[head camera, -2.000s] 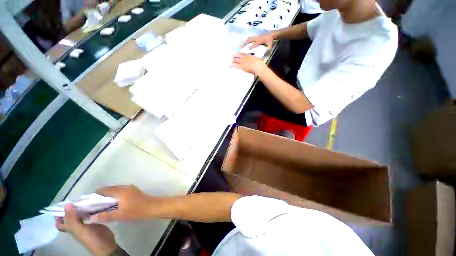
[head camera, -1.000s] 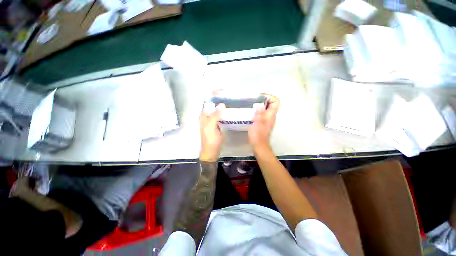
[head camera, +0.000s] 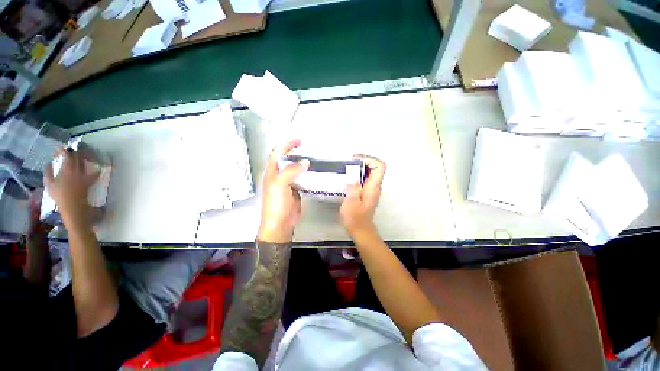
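Observation:
A small white product box (head camera: 322, 184) with a row of dark print is held above the middle of the bench. My left hand (head camera: 281, 196) grips its left end and my right hand (head camera: 364, 194) grips its right end, thumbs on the near side. A dark grey opening or face shows between the hands along its top; I cannot tell which. A flat white stack (head camera: 217, 156) lies to the left. A loose folded white piece (head camera: 266, 96) stands near the rear bench edge.
Piled white boxes (head camera: 557, 90) are at the right rear, with a white stack (head camera: 506, 170) and tilted boxes (head camera: 601, 196) nearer. A brown carton (head camera: 546, 311) is below the bench edge. A neighbour's hand (head camera: 72, 177) works at far left. A green belt (head camera: 347, 43) runs behind.
The view has swung from the right to face the bench. My hands with the box have shifted slightly left in the picture. The neighbour's hands have come onto the stack at far left.

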